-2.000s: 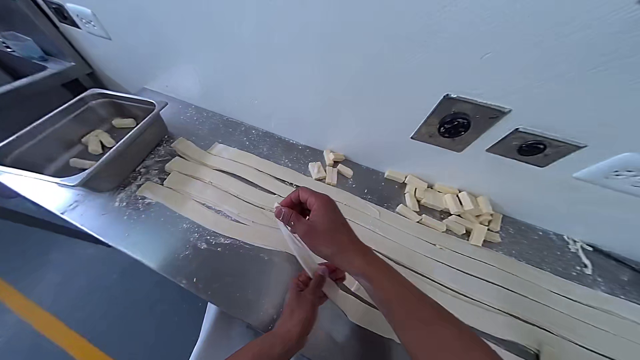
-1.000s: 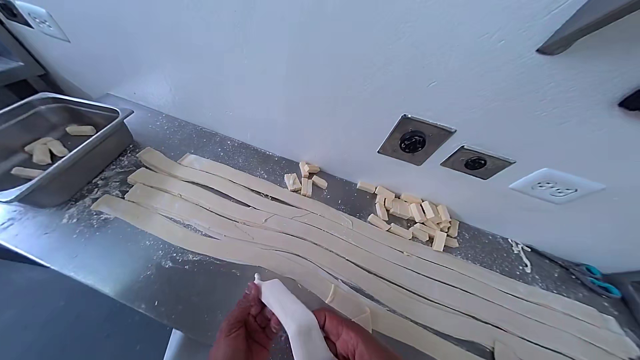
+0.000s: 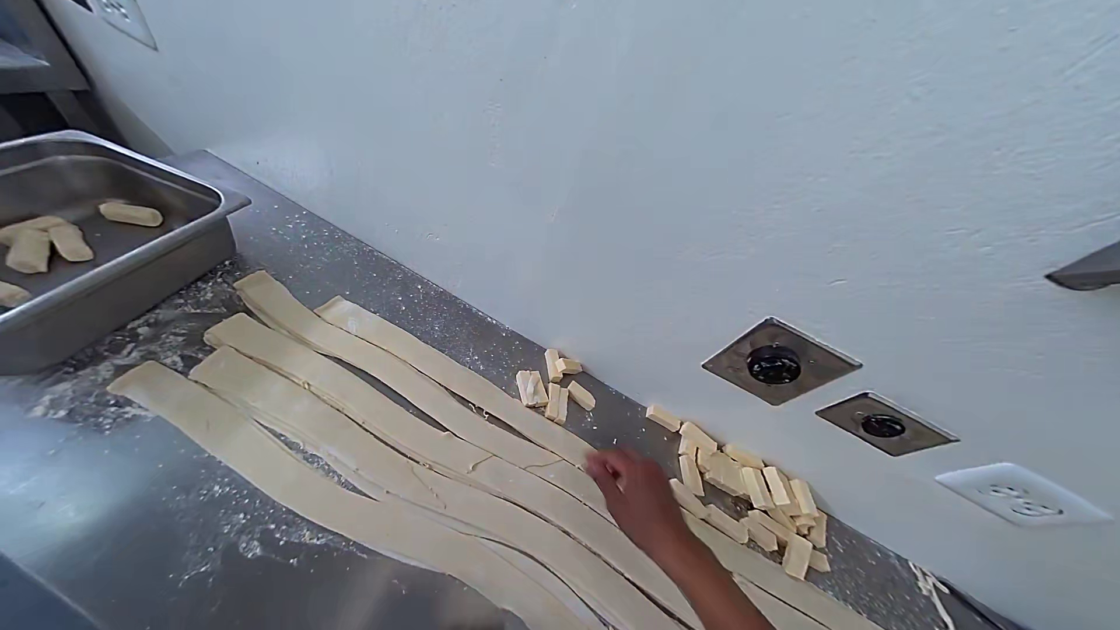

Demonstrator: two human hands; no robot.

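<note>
Long flat dough strips lie side by side on a floured steel table, running from upper left to lower right. My right hand is over the strip farthest back, its fingers curled near the strip's surface; whether it pinches anything is hidden. Just right of that hand is a pile of pale cut sticks, probably cheese. A smaller group of sticks lies behind the strips, up and left of the hand. My left hand is out of view.
A deep stainless steel pan at the left holds several dough-coloured pieces. The white wall rises along the table's back edge, with dark round sockets and a white outlet in it.
One second ago both hands held a dough strip low in front; now my right hand is farther back, beside the stick pile, and my left hand has left the view.
</note>
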